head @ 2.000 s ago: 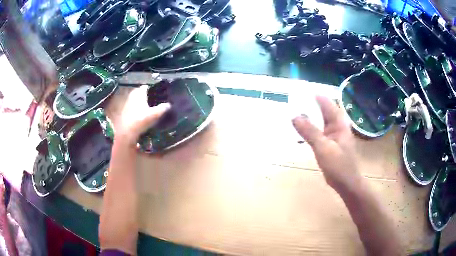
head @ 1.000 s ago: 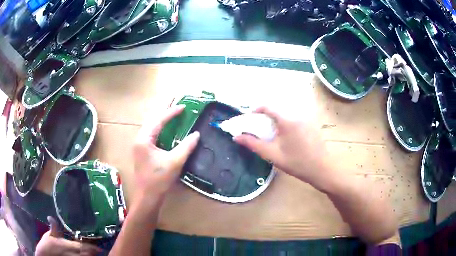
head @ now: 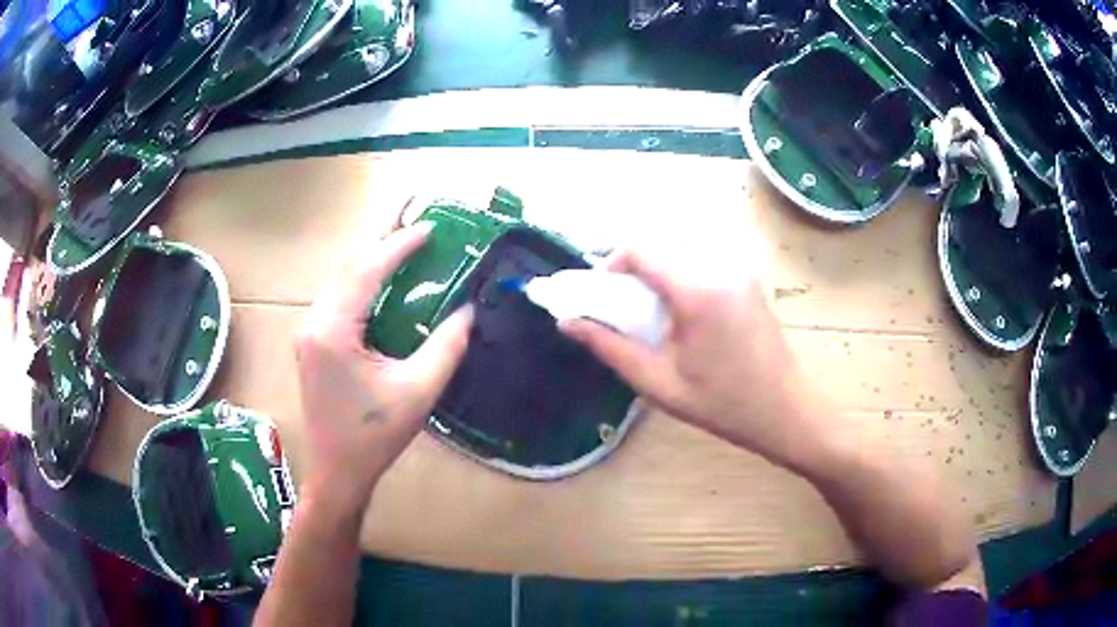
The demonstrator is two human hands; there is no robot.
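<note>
A glossy green car body shell with a dark recess and a pale rim lies on the cardboard in front of me, its rounded end towards me and to the right. My left hand holds the shell's left side, thumb at the recess edge. My right hand grips a white glue bottle, its blue tip pointing left over the upper part of the recess. Whether the tip touches the surface cannot be told.
Brown cardboard covers the bench. Several green shells lie at the left, one near the front edge. More shells crowd the right, with a crumpled off-white cloth on them. Black fittings lie at the far side.
My left hand has brought the shell to the middle and turned it. My right hand has taken hold of the glue bottle. Another person's hand at the lower left has left the view.
</note>
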